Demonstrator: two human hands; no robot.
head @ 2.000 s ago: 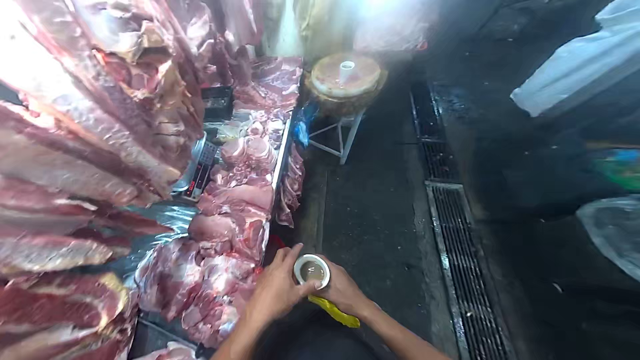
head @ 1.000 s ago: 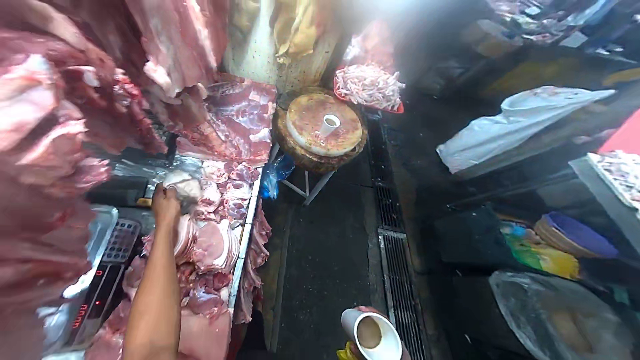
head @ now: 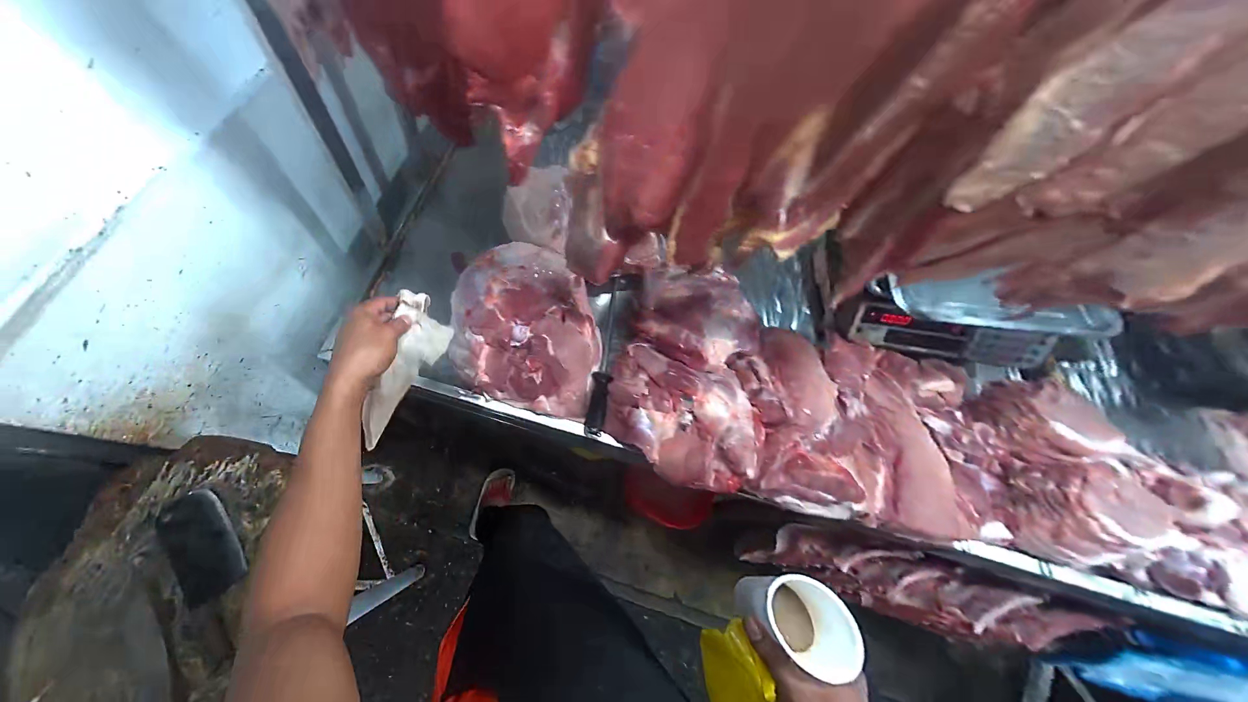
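Note:
My left hand (head: 369, 341) grips a whitish cloth (head: 400, 366) that hangs over the left end of the counter's metal edge. Right of the cloth lies a large round cut of raw meat (head: 526, 327). A black-handled knife (head: 599, 402) rests between that cut and more meat pieces (head: 687, 414). At the bottom, my right hand (head: 804, 680) is wrapped around a white cup (head: 814, 627) with brown liquid inside. A yellow wrapper or packet (head: 733, 663) is pressed against the cup's left side, partly hidden by the fingers.
Large slabs of raw meat (head: 760, 107) hang above the counter. A digital scale (head: 946, 331) stands behind the meat at the right. Ribs (head: 936, 585) hang below the counter's front edge. At lower left is a wooden chopping block (head: 97, 575) with a black-handled cleaver or similar dark object (head: 202, 546).
The view has swung strongly to the counter's other end. Two seconds ago both hands were at the cup; now only my right hand holds it, and my left hand has the cloth.

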